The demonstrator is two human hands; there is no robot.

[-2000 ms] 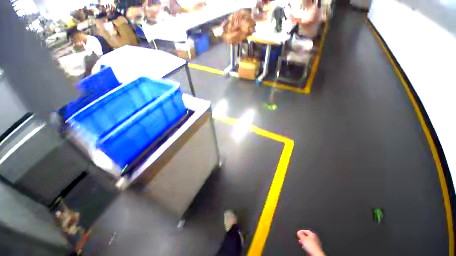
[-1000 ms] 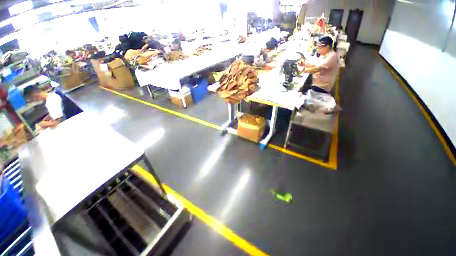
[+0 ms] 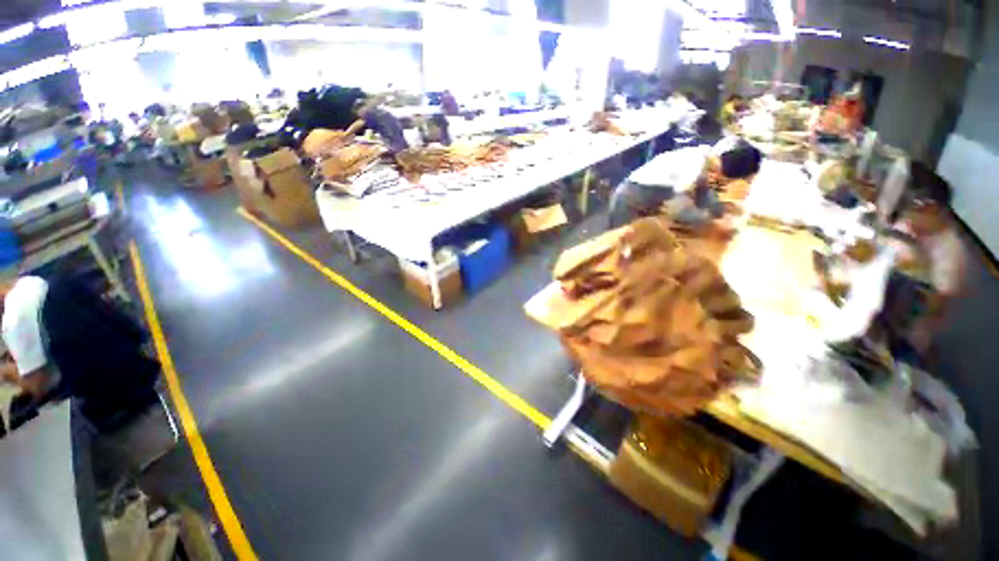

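Neither of my hands is in the picture. Nearest in front of me, a large heap of tan-brown bag panels (image 3: 652, 318) lies at the near left end of a white work table (image 3: 860, 422) and hangs over its edge. A cardboard box (image 3: 670, 471) with shiny yellowish contents stands on the floor under that table. Pale sheets lie along the table's near right part. The details of the heap are blurred.
A long white-covered table (image 3: 400, 219) with brown pieces stands beyond the aisle, a blue crate (image 3: 483, 259) beneath it. Yellow lines (image 3: 411, 329) cross the grey floor. A seated person (image 3: 99, 340) is at left; a bending person (image 3: 668, 175) and another at right are by the work table.
The view has moved forward and turned. The brown heap and its table are nearer and larger. The trolley with blue crates, and my one hand seen two seconds ago, are out of view.
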